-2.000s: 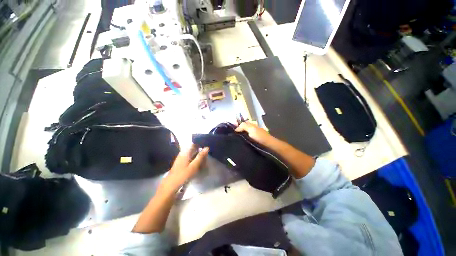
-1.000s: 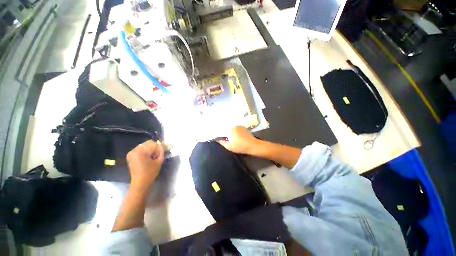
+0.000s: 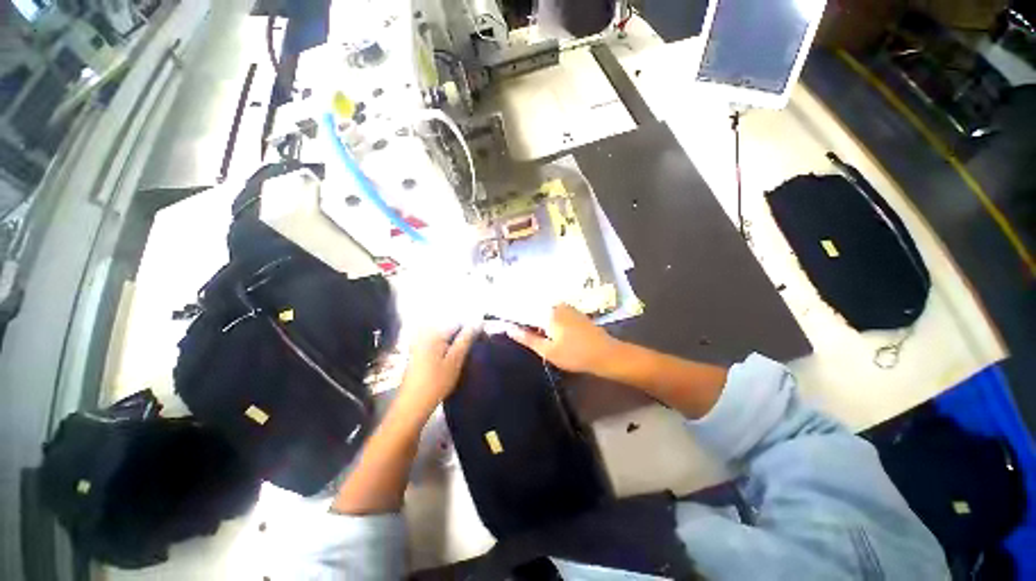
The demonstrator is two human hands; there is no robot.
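Note:
A black fabric bag [image 3: 511,454] with a small yellow label hangs from the machine bed over the table's front edge. My left hand [image 3: 434,365] pinches its top left corner. My right hand [image 3: 568,340] holds its top right edge, thumb and fingers on the rim. The bag's top edge lies just in front of the clamp plate [image 3: 551,244] with its yellow taped edges. Glare from the lamp washes out the area by the needle, so the exact spot under it is hidden.
A white machine head [image 3: 381,170] with a blue hose stands ahead. A black bag pile [image 3: 284,375] lies left, with another black heap [image 3: 148,488] nearer. A single bag [image 3: 852,250] lies right. A tablet [image 3: 755,51] stands at upper right. A blue bin [image 3: 986,426] holds black bags.
My left hand has come from the pile to the held bag's top corner. The pile's front bag now lies slanted, its label lower. My right hand stays on the held bag's top edge.

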